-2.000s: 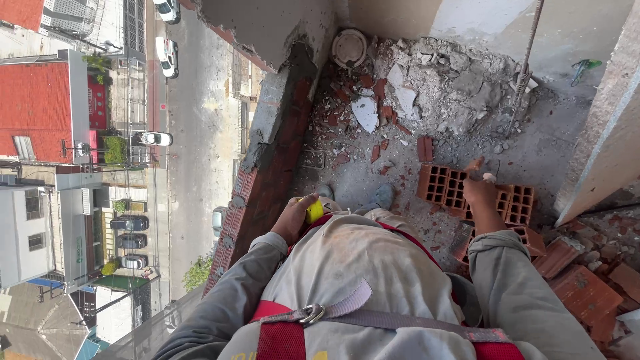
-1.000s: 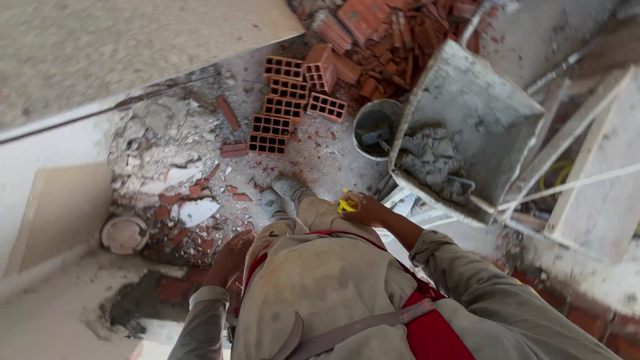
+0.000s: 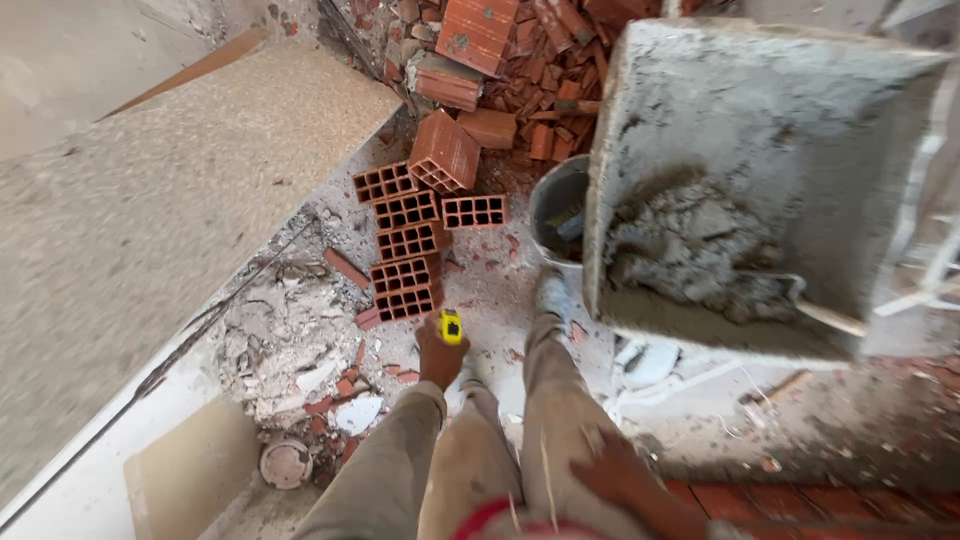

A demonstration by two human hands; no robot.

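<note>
My left hand is closed around a yellow tape measure, just below the nearest of the hollow clay bricks that lie in a row with their cells facing up. My right hand rests against my right thigh, somewhat blurred, and holds nothing that shows. To the right stands a mortar trough with a heap of wet mortar and a trowel whose blade is sunk in the mortar. A bucket with a tool inside stands against the trough's left side.
Broken brick pieces lie piled beyond the bricks. Plaster rubble covers the floor on the left, near a round lid-like disc. A speckled slab or wall face fills the upper left. My feet stand between the bricks and bucket.
The tape measure was in my right hand one second ago and is now in my left. My left hand has moved forward near the bricks. The view has turned and sits closer to bricks and trough.
</note>
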